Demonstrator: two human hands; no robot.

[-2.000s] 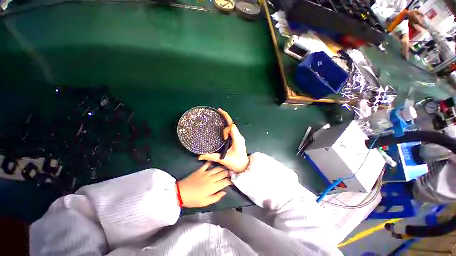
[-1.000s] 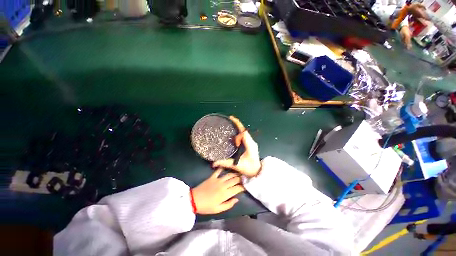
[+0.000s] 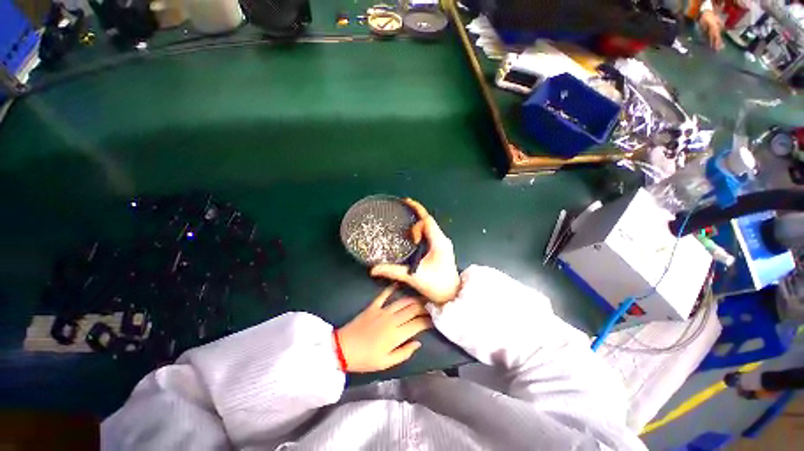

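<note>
A round shallow dish [image 3: 379, 211] with a grey rim sits in front of me. Small shiny grains [image 3: 377, 240] lie in its nearer part, and its far part shows a bare, dotted grey bottom. My right hand [image 3: 434, 264] grips the dish rim from the right, fingers at the far side and thumb at the near side. A short dark stick shows against its palm, partly hidden. My left hand [image 3: 383, 333] lies palm down at the bench's near edge, fingers spread, beside my right wrist, with nothing seen in it.
A heap of black plastic housings [image 3: 176, 264] lies left, several on a pale strip [image 3: 42, 333]. A white box [image 3: 636, 255] with a blue tube and thin metal tools [image 3: 557, 236] stand right. A blue bin [image 3: 569, 114] is on a wood-edged board [image 3: 516, 162]. Small round dishes [image 3: 425, 22] lie at the back.
The grains, spread across the dish before, are now gathered toward its near side, baring the far bottom. The view has shifted. My hands keep about the same pose.
</note>
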